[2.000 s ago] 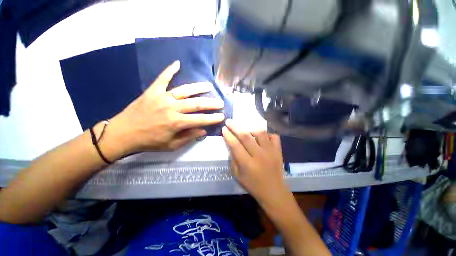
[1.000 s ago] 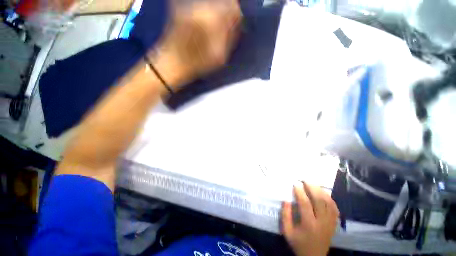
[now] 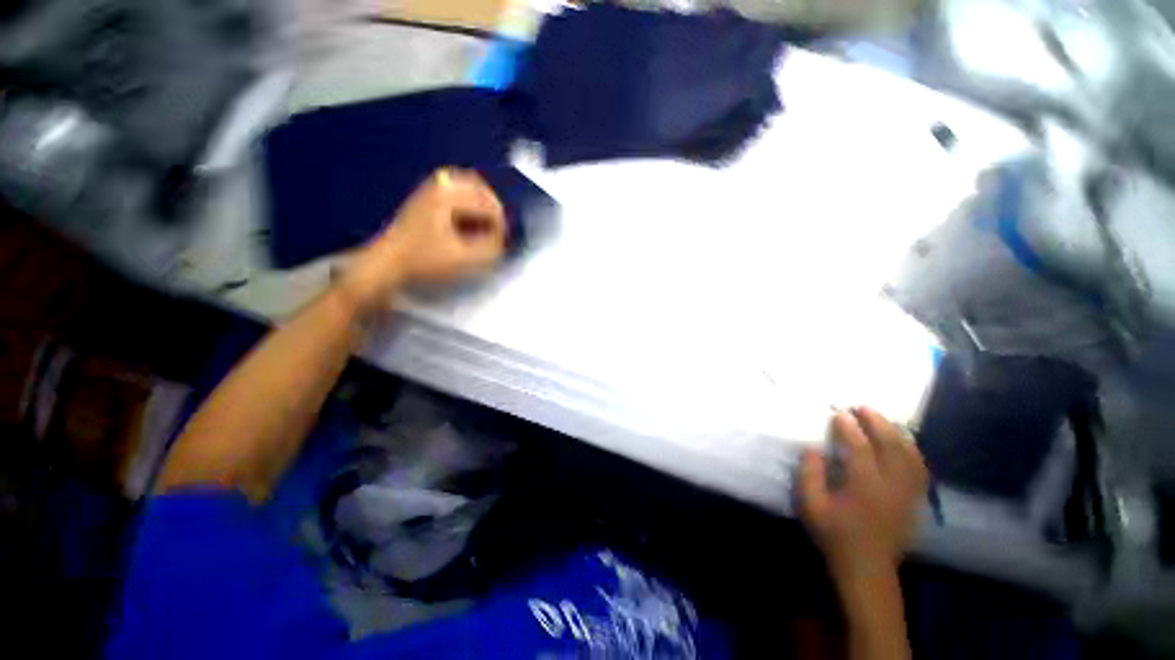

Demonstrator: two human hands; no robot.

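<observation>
My left hand [image 3: 451,232] is blurred, with curled fingers, at the front right edge of the left navy stack [image 3: 348,168]. Dark cloth shows just right of the fingers; whether they grip it cannot be told. Another navy stack [image 3: 644,84] lies further back on the table. My right hand [image 3: 866,484] rests at the table's front edge with fingers slightly apart, holding nothing visible. A dark navy pile [image 3: 999,419] lies to the right of my right hand.
The blurred sewing machine head [image 3: 1095,258] stands at the right. Black-handled shears [image 3: 1080,477] lie at the far right. A small dark scrap [image 3: 945,134] lies on the white table [image 3: 670,284]. Grey cloth [image 3: 412,516] shows below the table edge.
The sewn navy panels seen earlier before the machine are gone from there. My left hand went to the back stack, then came forward to the left stack. The view has turned left.
</observation>
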